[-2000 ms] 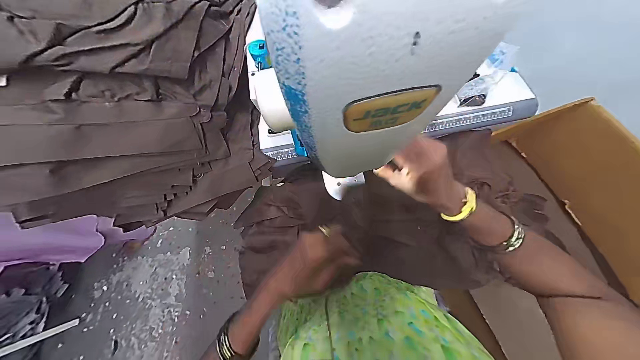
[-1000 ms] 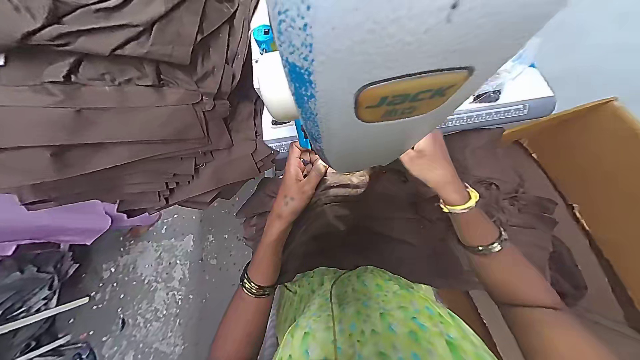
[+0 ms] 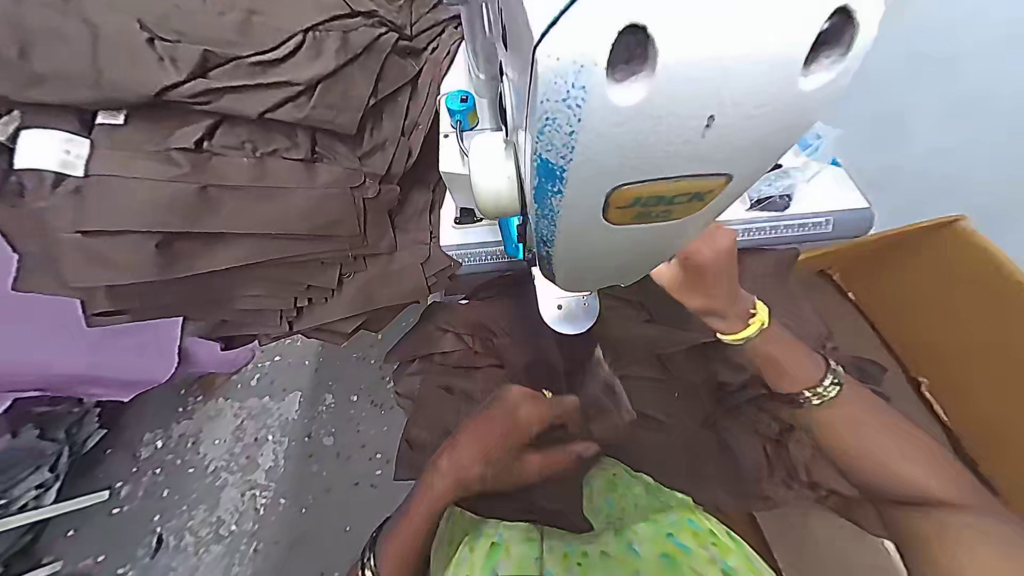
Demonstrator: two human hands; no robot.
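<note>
A white Jack sewing machine (image 3: pixel 640 144) with speckled blue trim fills the upper middle, its rounded white lower end over dark brown fabric (image 3: pixel 672 368). The fabric drapes across my lap and toward the right. My left hand (image 3: pixel 520 440) is on the brown fabric below the machine, fingers curled; whether they grip the cloth is unclear. At the right side of the machine head is my right hand (image 3: pixel 704 272), bent closed above the cloth, its fingertips partly hidden behind the head. What it holds, if anything, cannot be seen.
Stacked brown garment pieces (image 3: pixel 216 216) rise at the left, above purple cloth (image 3: pixel 80 344). A cardboard box (image 3: pixel 928 320) stands at the right. Behind the machine head, a clear plastic bag (image 3: pixel 780 184) lies on the machine bed. Grey speckled floor (image 3: pixel 240 456) shows at lower left.
My left hand has come down from beside the machine head to the cloth near my lap. My right hand remains by the head's right side. The view has shifted.
</note>
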